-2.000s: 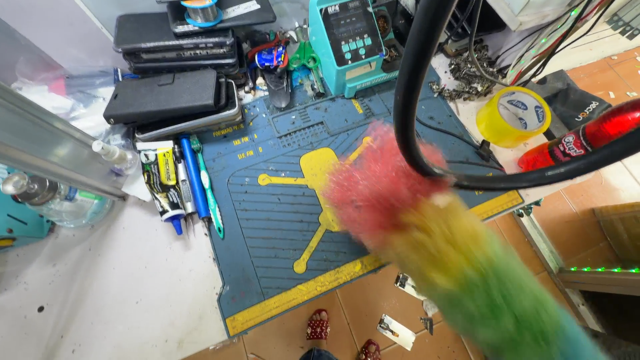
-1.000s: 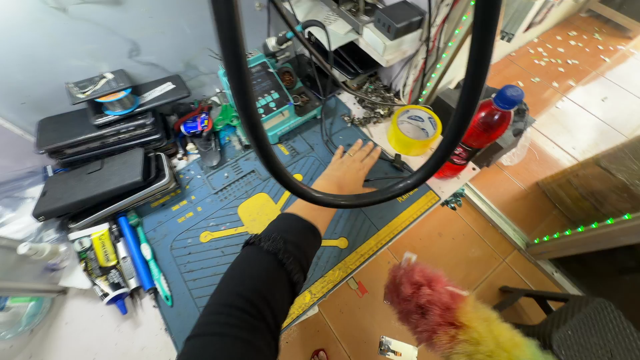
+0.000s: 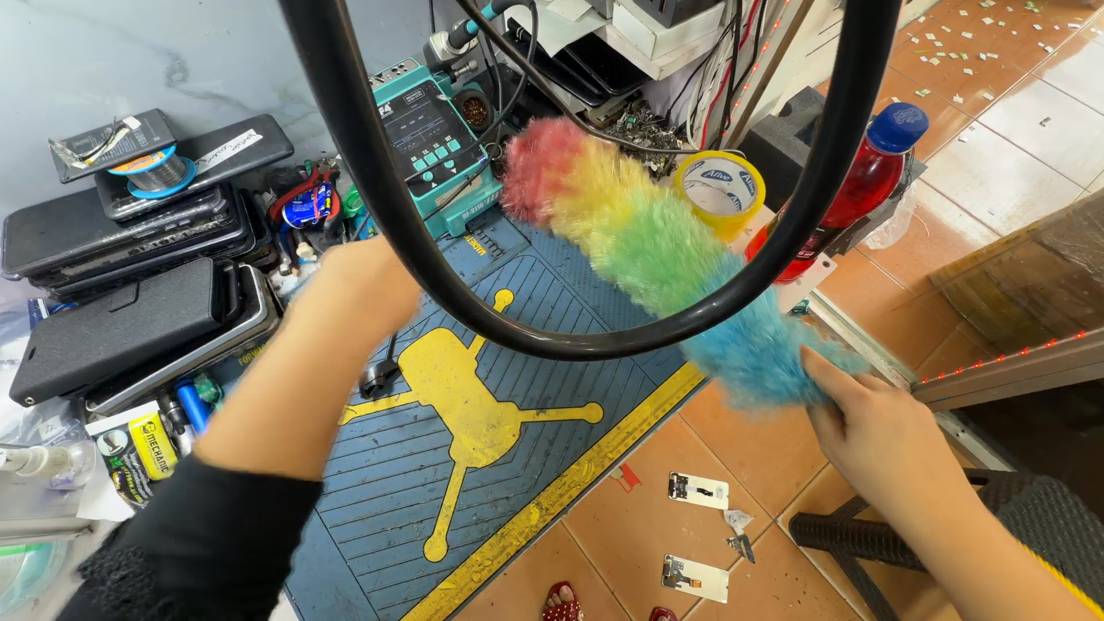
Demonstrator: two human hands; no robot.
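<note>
My right hand (image 3: 871, 423) grips the blue end of a fluffy rainbow duster (image 3: 638, 233). The duster's red tip lies beside the teal soldering or rework station (image 3: 435, 142), near a heap of small metal parts (image 3: 642, 129). My left hand (image 3: 366, 285) is over the left part of the blue repair mat (image 3: 371, 509), close to a black cable with a plug-like end (image 3: 378, 378); its fingers are hidden behind the wrist and a black hose, so what it holds does not show. Yellow shapes mark the mat.
A thick black hose (image 3: 595, 345) loops across the view. Stacked phones and cases (image 3: 121, 233), a solder wire spool (image 3: 162, 175) and a glue box (image 3: 142, 453) stand left. Yellow tape (image 3: 720, 194) and a red drink bottle (image 3: 849, 185) stand right. A stool (image 3: 1026, 517) is at lower right.
The duster has moved from beyond the mat's front edge to the back right of the mat. My left hand, earlier spread at the mat's right side, is now farther left. The black cable end has moved left.
</note>
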